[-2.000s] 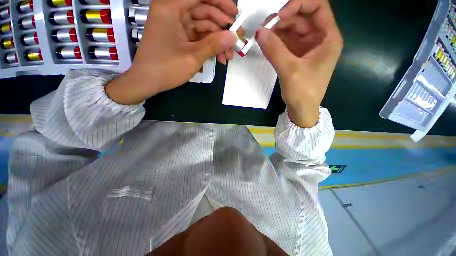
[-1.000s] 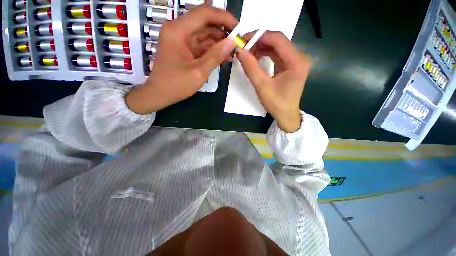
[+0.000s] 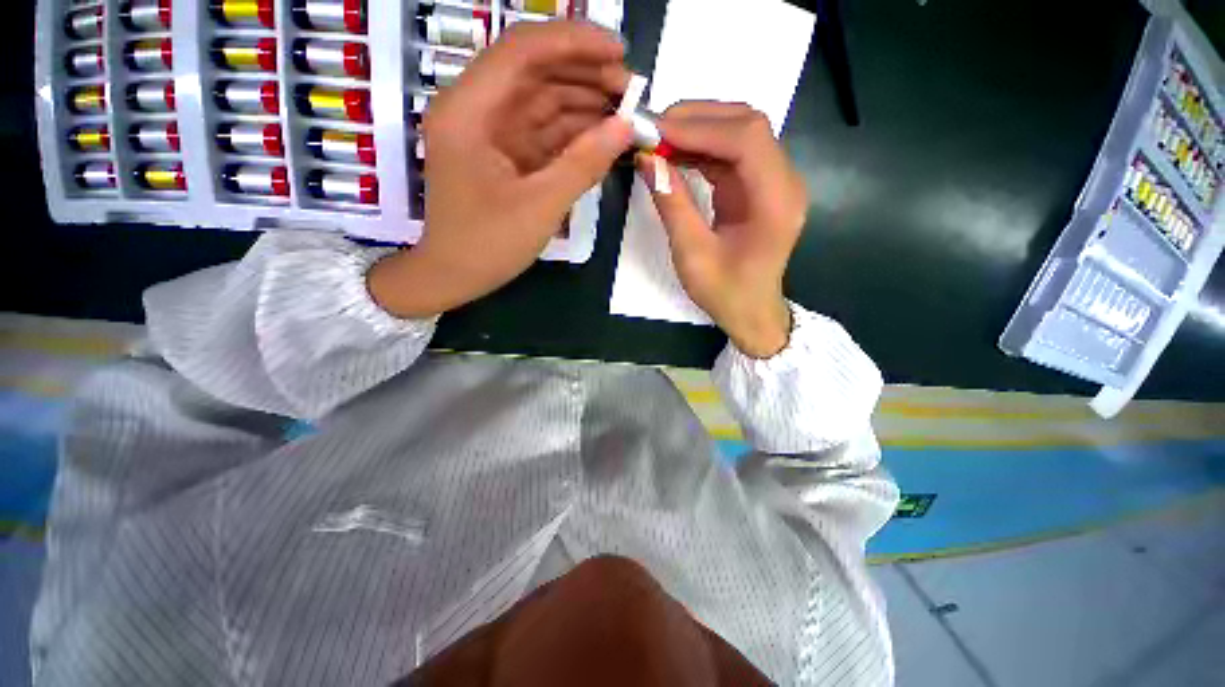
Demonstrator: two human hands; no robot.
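My left hand (image 3: 504, 161) and my right hand (image 3: 736, 201) meet fingertip to fingertip above a long white sheet (image 3: 732, 61). Between them they hold a small cylindrical part (image 3: 645, 132), pale with a red end at the right fingertips. A narrow white strip (image 3: 633, 94) is around or against the part. One end stands up by my left fingertips and the other hangs down by my right thumb. The fingers hide part of the cylinder, so how far the strip goes round cannot be told.
A white tray (image 3: 199, 121) of silver, yellow and red cylinders lies at left, partly behind my left hand. A second tray (image 3: 1061, 289) stands at far right, with some empty slots. A dark slender tool (image 3: 842, 67) lies beyond the sheet on the dark bench (image 3: 940, 201).
The yellow section seen on the part between my fingertips is now covered by white, and a red end shows. The strip ends point up and down. The view has shifted slightly.
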